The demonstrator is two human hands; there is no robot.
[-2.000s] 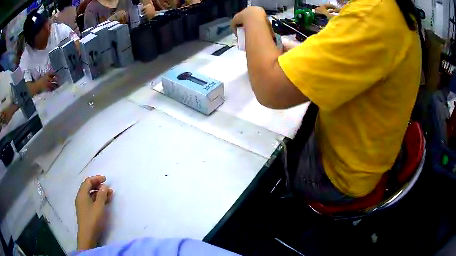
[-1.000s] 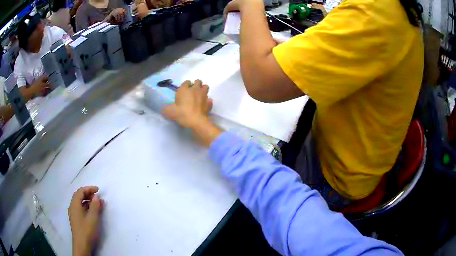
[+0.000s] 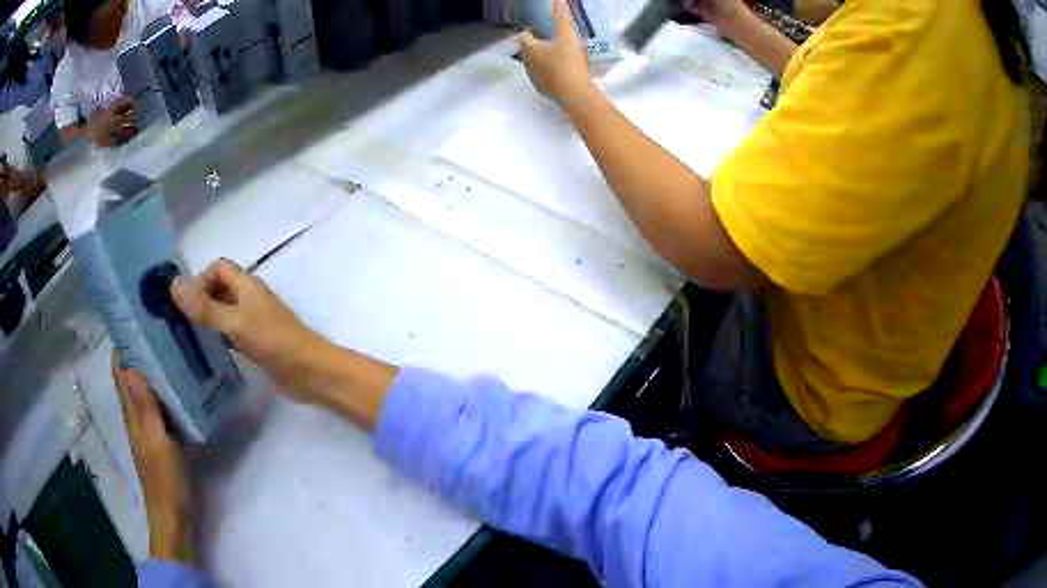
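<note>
A pale blue-grey retail box (image 3: 178, 327) with a dark round-headed device pictured stands tilted at the left of the white-covered table (image 3: 379, 425). A flap stands up at its top end. My left hand (image 3: 155, 459) is against the box's lower left side, its fingers partly hidden behind the box. My right hand (image 3: 235, 310) is at the box's right side, its fingers on the printed face near the pictured round head. The box is between both hands.
A person in a yellow shirt (image 3: 861, 207) sits at the right on a red chair (image 3: 976, 379), holding a box (image 3: 563, 17) at the top. Finished boxes (image 3: 224, 57) stand in a row at the upper left. A person in white (image 3: 86, 69) sits behind them.
The box has moved from the middle of the table to the left, turned upright between my hands. My right hand has come left with it. The yellow-shirted person's arm has shifted.
</note>
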